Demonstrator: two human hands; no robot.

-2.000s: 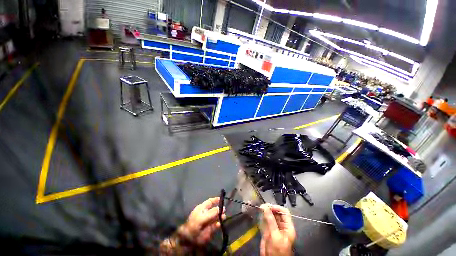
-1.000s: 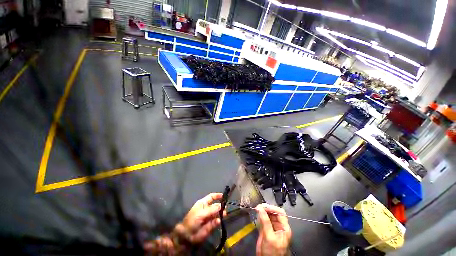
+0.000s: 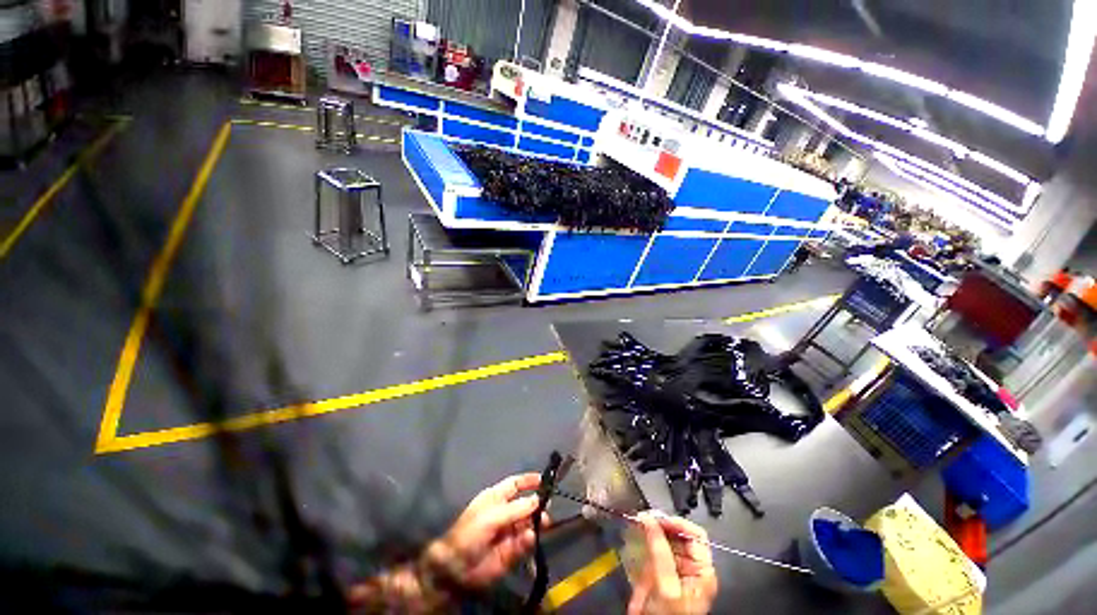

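My left hand (image 3: pixel 496 529) holds a narrow black strap (image 3: pixel 541 529) upright between thumb and fingers; its lower end hangs down. My right hand (image 3: pixel 674 559) grips a thin rod (image 3: pixel 752 555). The rod's dark end touches or nearly touches the strap, and its pale end points right, toward the bowl with blue contents (image 3: pixel 849 550). A glossy black strap pile (image 3: pixel 692 402) lies on the near table (image 3: pixel 577 348). A pale yellow speckled block (image 3: pixel 920 559) stands beside the bowl.
A long blue-and-white machine (image 3: pixel 710 258) stands behind, with black straps heaped on its bed (image 3: pixel 565 192). A metal stool (image 3: pixel 349 214) stands on the floor. A blue bin (image 3: pixel 986 481) and a white-topped table (image 3: pixel 902 351) are at right.
The view has shifted slightly, so the table and bowl sit a little further right and lower. The small jar has dropped out of clear view. Both hands keep their holds.
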